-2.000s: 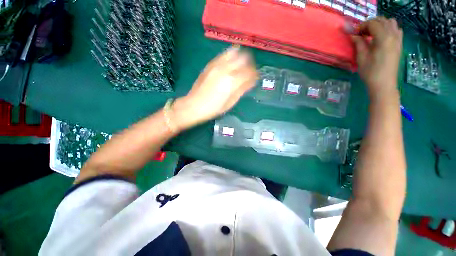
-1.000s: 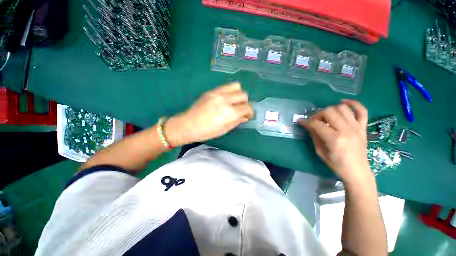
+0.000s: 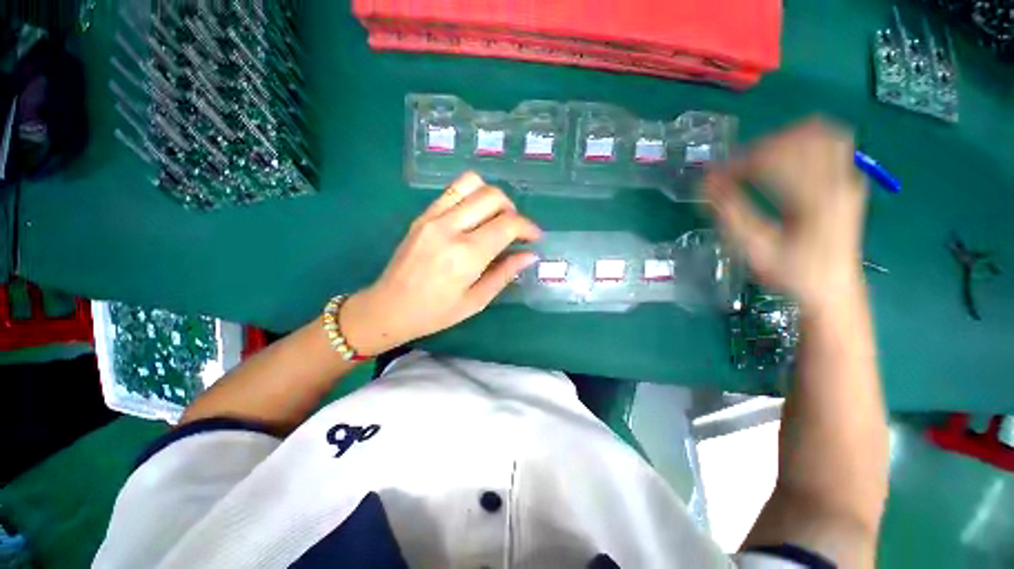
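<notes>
The near clear holder (image 3: 584, 296) lies on the green mat. Three white-silver square parts (image 3: 609, 270) show in its pockets. Its left end is hidden by my left hand (image 3: 445, 261), whose fingertips are at the holder; whether they grip it I cannot tell. The far clear holder (image 3: 556, 178) lies beyond, with several square parts (image 3: 489, 141) in a row. My right hand (image 3: 792, 206) is raised and blurred at the right ends of both holders. Its fingers are bent; whether it holds anything I cannot tell.
A red block (image 3: 578, 39) lies at the back. A spring-bristling board stack (image 3: 222, 122) stands left. Loose boards (image 3: 762, 328) lie near the right forearm. Blue-handled cutters (image 3: 877, 171) are partly hidden by the right hand. Dark pliers (image 3: 971, 272) lie right; a white bin (image 3: 108, 356) is below left.
The near holder now shows more square parts than before. My right hand has moved up and right, away from the pockets. My left hand stays at the holder's left end. The view has shifted.
</notes>
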